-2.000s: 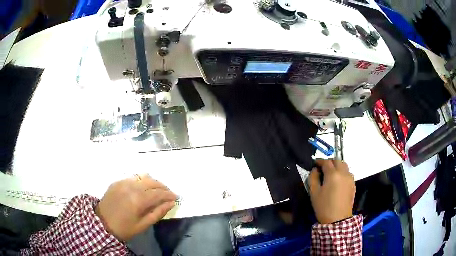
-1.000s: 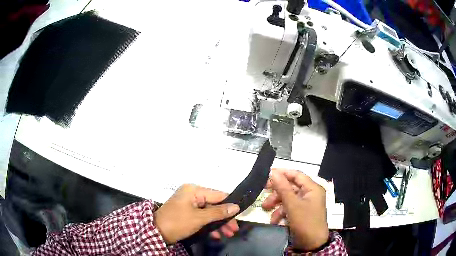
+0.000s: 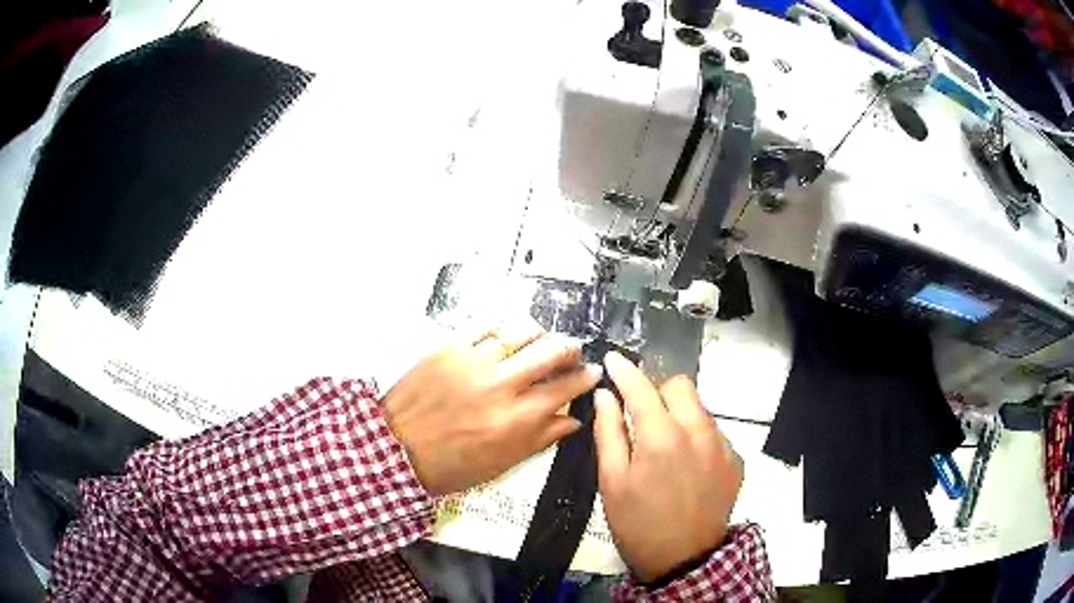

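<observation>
A black fabric strip [image 3: 563, 501] runs from the presser foot [image 3: 603, 309] down over the table's front edge. My left hand [image 3: 489, 406] lies left of the strip, with its fingertips on the strip just in front of the foot. My right hand [image 3: 662, 465] lies on the right, with its thumb and fingers on the strip close to the foot. Both hands press or hold the strip's end; the exact grip is partly hidden by the fingers. The white sewing machine [image 3: 624, 130] stands behind them.
A stack of black mesh panels [image 3: 147, 153] lies at the left of the white table [image 3: 342, 212]. A pile of black strips [image 3: 866, 424] hangs right of the needle, below the control panel [image 3: 942, 289]. Blue snips [image 3: 948, 475] and a slim metal tool [image 3: 978, 471] lie beyond it.
A strip was taken up in both hands and has moved up to the presser foot. Both hands have moved forward and closer together. The view has swung left, bringing the mesh stack fully in.
</observation>
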